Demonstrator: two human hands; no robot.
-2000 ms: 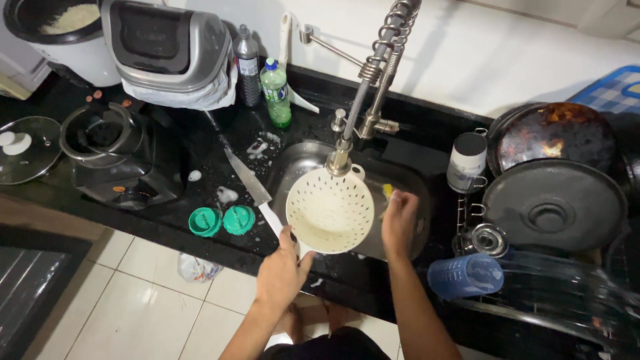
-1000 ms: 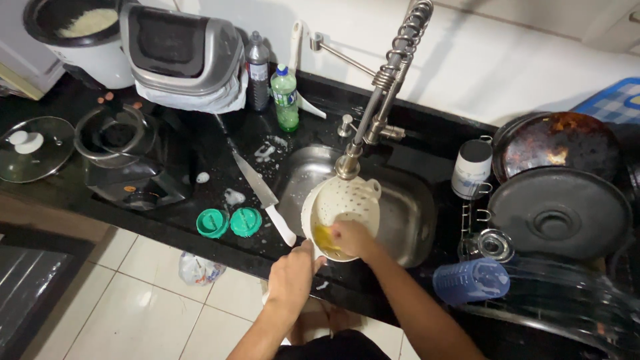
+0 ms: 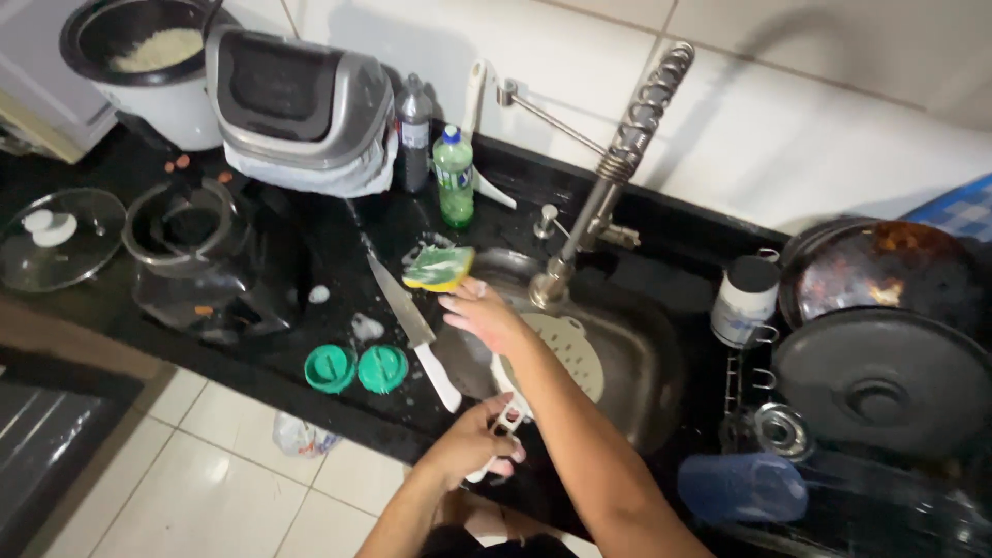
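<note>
My left hand [image 3: 482,443] grips the handle of a cream plastic colander [image 3: 577,353], whose perforated bowl lies over the steel sink [image 3: 647,387]. My right forearm crosses in front of the colander and hides part of it. At the fingertips of my right hand [image 3: 482,308] is a yellow and green sponge [image 3: 439,268] with white foam on its green side. The sponge is above the counter, left of the sink. Just below it a knife with a white handle [image 3: 438,378] lies beside two green lids [image 3: 383,368].
A spring faucet [image 3: 593,209] rises behind the sink. Behind the knife stand a green detergent bottle [image 3: 455,178] and a dark bottle [image 3: 415,136]. A black appliance base [image 3: 209,263] is at left. A dark round lid [image 3: 883,387], a white jar [image 3: 744,302] and a blue cup [image 3: 742,488] are at right.
My right hand has moved from the colander's bowl to the left with the sponge. The colander has tilted away, while my left hand has kept hold of its handle.
</note>
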